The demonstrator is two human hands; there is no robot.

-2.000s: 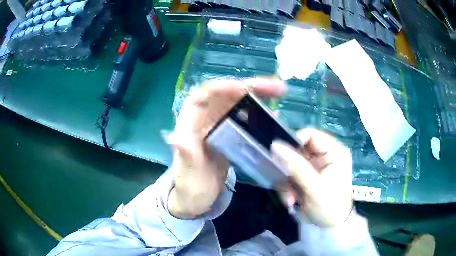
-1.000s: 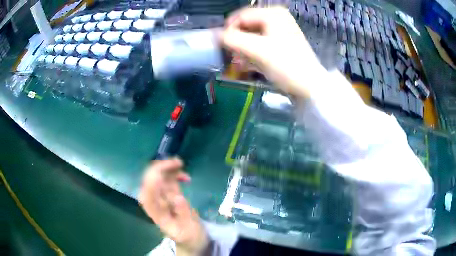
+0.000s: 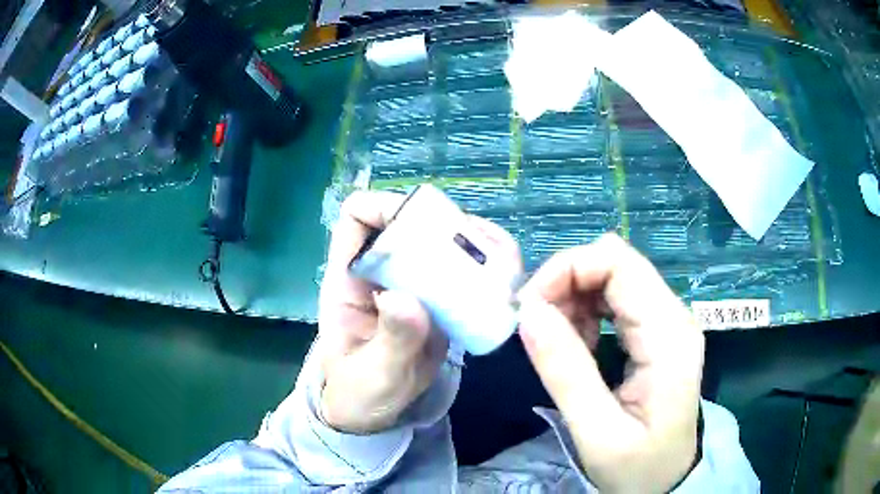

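Observation:
My left hand (image 3: 381, 338) holds a wrapped device (image 3: 439, 270) over the bench's front edge. The device is white in the glare, with a small dark oval slot on its upper face and a dark edge at its left end. My left thumb lies on its near side and the fingers are behind it. My right hand (image 3: 618, 338) is at the device's right end, with thumb and forefinger close together at its corner. Whether they pinch the wrap there cannot be told.
A black heat gun (image 3: 232, 164) lies at the left, its cord over the bench edge. Stacked trays of white rounded pieces (image 3: 96, 92) are behind it. A clear ribbed tray (image 3: 463, 125) bears a crumpled white tissue (image 3: 555, 63) and a long white strip (image 3: 709, 121).
The right hand has come back from above the heat gun to the front, and the device is now in the left hand, its slotted face showing. The view has tilted and shifted.

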